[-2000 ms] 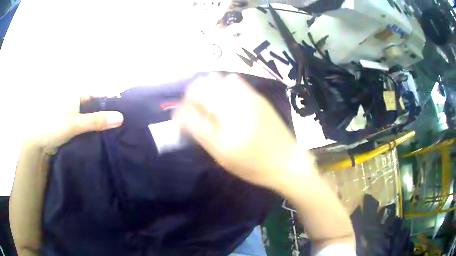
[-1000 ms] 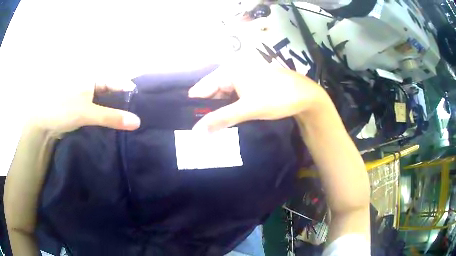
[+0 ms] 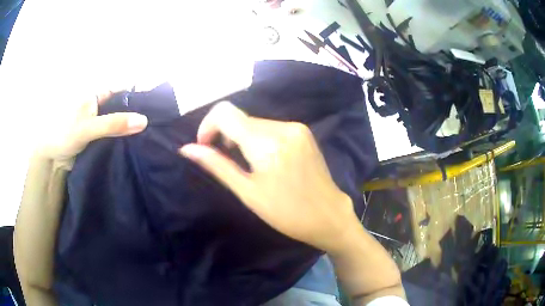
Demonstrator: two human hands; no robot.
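The dark navy garment [image 3: 197, 239] covers the lap and the front of the white table. My left hand [image 3: 77, 134] grips its folded upper edge at the left, thumb on top and fingers behind. My right hand [image 3: 281, 173] is over the middle of the garment, thumb and curled fingers at a fold of the cloth. The white label does not show. Whether cloth is pinched between the right fingertips is hard to tell.
Snips [image 3: 334, 51] lie on the white table [image 3: 391, 131] among short black strips. A tangled black heap [image 3: 418, 101] lies at the right, below the white machine head [image 3: 454, 24]. A yellow-framed bin [image 3: 448, 170] with cardboard [image 3: 454, 206] and dark cloth stands at right.
My right hand has left the waistband edge and moved down and left. The white label and red print have gone from view. The garment's upper edge is now bent. My left hand keeps its hold.
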